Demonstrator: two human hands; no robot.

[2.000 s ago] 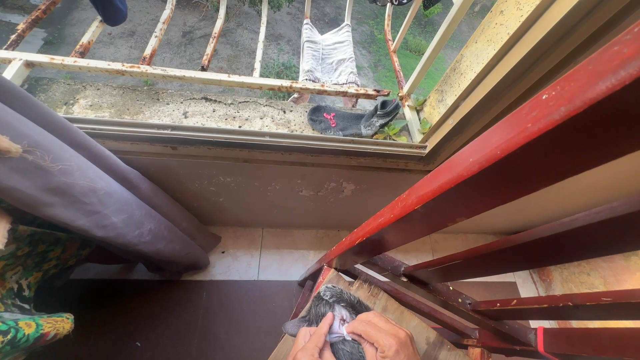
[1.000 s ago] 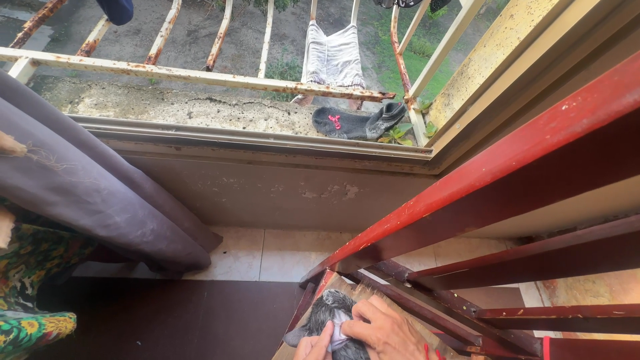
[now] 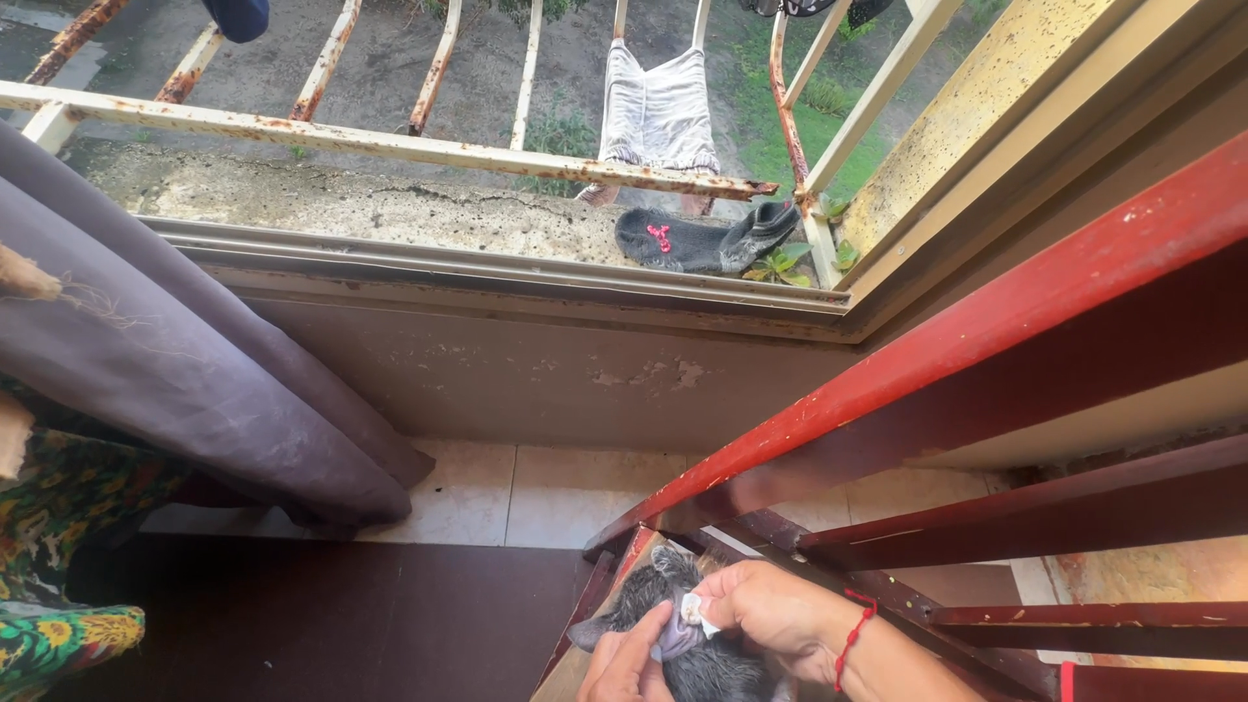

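A small grey furry animal, seemingly a kitten (image 3: pixel 717 675), lies at the bottom centre on a wooden surface (image 3: pixel 556 686). Its fur looks damp. My right hand (image 3: pixel 770 609), with a red cord bracelet (image 3: pixel 855 639) on the wrist, pinches a small white wad (image 3: pixel 694 612) with brownish marks at the animal's pale ear or skin. My left hand (image 3: pixel 629 663) is against the animal, its index finger beside the pale part and the wad; whether it grips the skin is hard to tell.
Red wooden slats (image 3: pixel 936 361) rise at the right. A grey curtain (image 3: pixel 244 380) and a flowered cloth (image 3: pixel 78 546) hang at the left. Ahead are a window frame (image 3: pixel 546 278), a grey sock (image 3: pixel 697 242) on the concrete ledge, rusty white bars (image 3: pixel 390 144) and a white cloth (image 3: pixel 663 112).
My right hand has shifted a little to the right, and the white wad now shows between its fingers. More of the red bracelet and forearm is in view.
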